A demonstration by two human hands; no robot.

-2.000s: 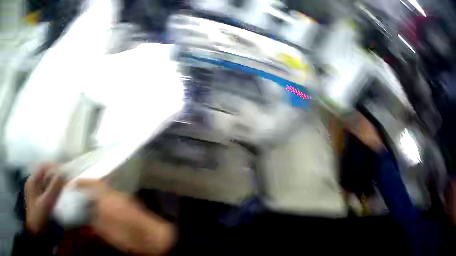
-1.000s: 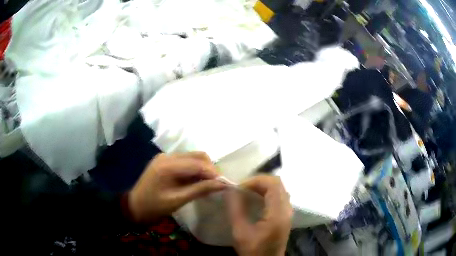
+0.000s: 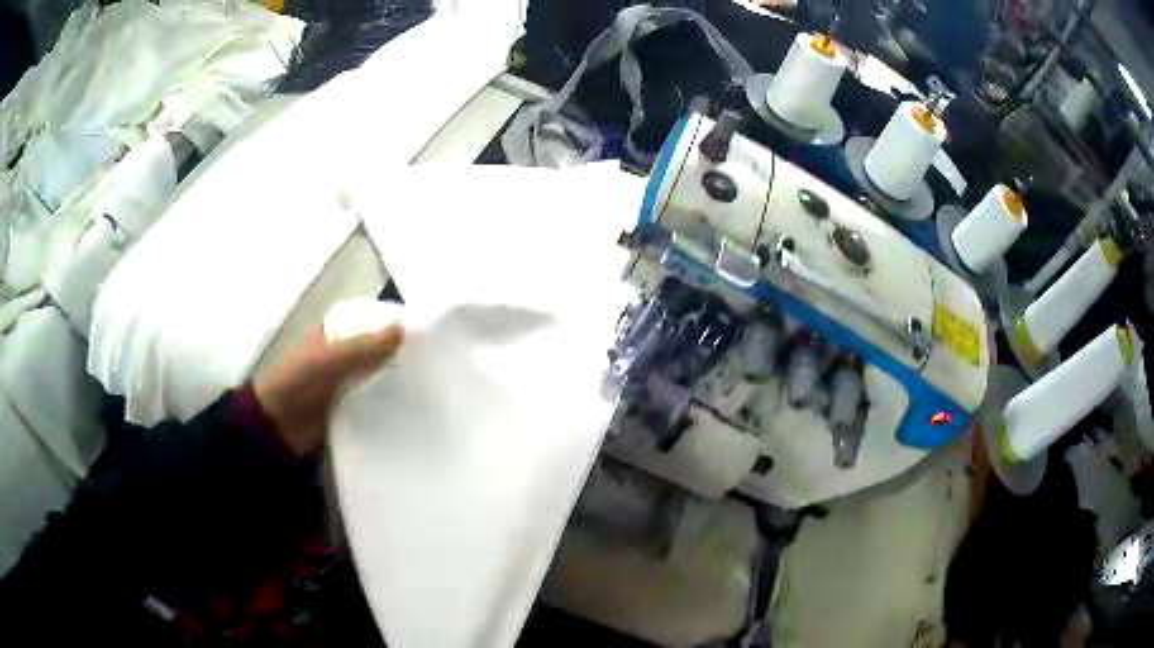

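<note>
My left hand (image 3: pixel 314 373) is at the left of centre, thumb on top, shut on the left edge of a white garment piece (image 3: pixel 462 430). The piece hangs down towards the bottom edge, and its right side reaches the needle area (image 3: pixel 652 348) of the overlock machine (image 3: pixel 810 234). The machine has a white head with a blue stripe, a yellow label and a lit red light. The fabric hides the cloth plate. My right hand is not in view.
A long white stack (image 3: pixel 222 253) lies left of the machine. A crumpled heap (image 3: pixel 76 190) is at the far left. Several white thread cones (image 3: pixel 905 149) stand behind and right of the machine. Grey strip loops (image 3: pixel 629 63) lie behind it. The pale table front (image 3: pixel 873 544) shows below.
The view has turned back to the machine. Both hands were pinching the fabric edge together; now only my left hand shows, holding the piece beside the needle area. My right hand has left the view.
</note>
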